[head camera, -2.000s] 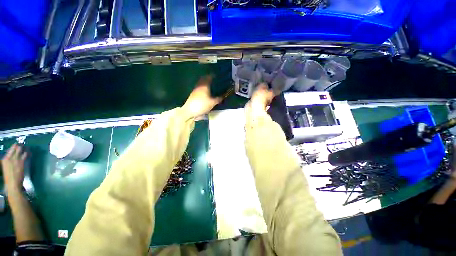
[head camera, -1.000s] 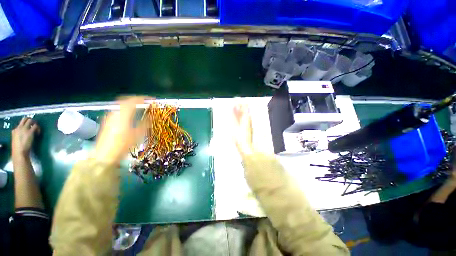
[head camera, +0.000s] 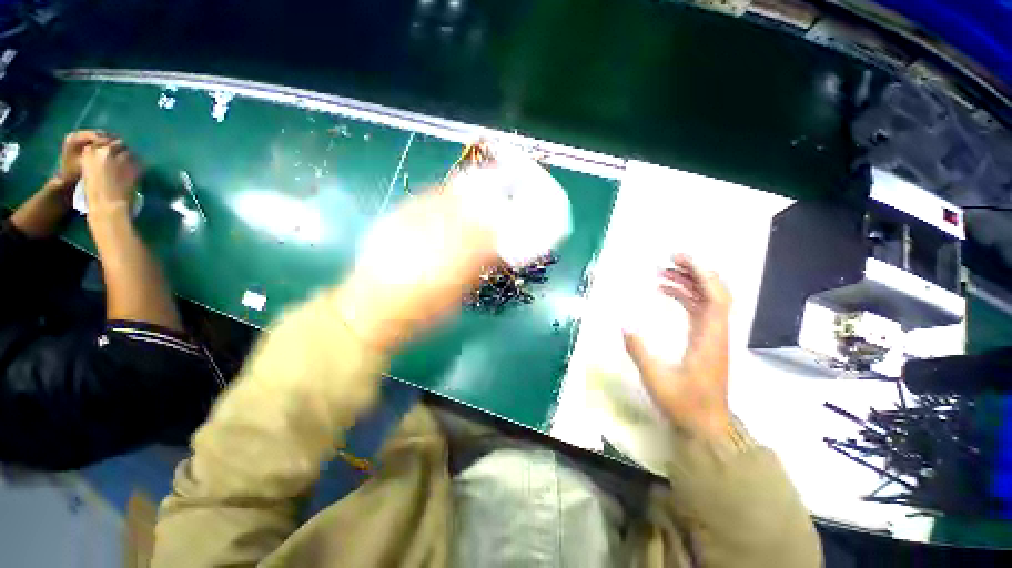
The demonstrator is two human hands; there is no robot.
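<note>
My left hand [head camera: 427, 261] is blurred and grips a white plastic housing [head camera: 519, 211], held above the green bench over the pile of wired connectors [head camera: 513, 286]. The housing hides most of the orange wires; dark ends show below it. My right hand [head camera: 694, 344] is over the white sheet [head camera: 655, 227], palm turned left, thumb and fingers apart, with nothing seen in it.
The screw feeder [head camera: 877, 266] stands right of the sheet. The black electric screwdriver [head camera: 954, 375] hangs at the right edge above black strips [head camera: 916, 444]. Blurred housings [head camera: 932, 133] are behind the feeder. Another person's hands [head camera: 105, 172] are at the left.
The view has turned left. My left hand has taken hold of the white housing from the left bench and brought it right, over the connectors. My right hand remains over the sheet, its fingers spread.
</note>
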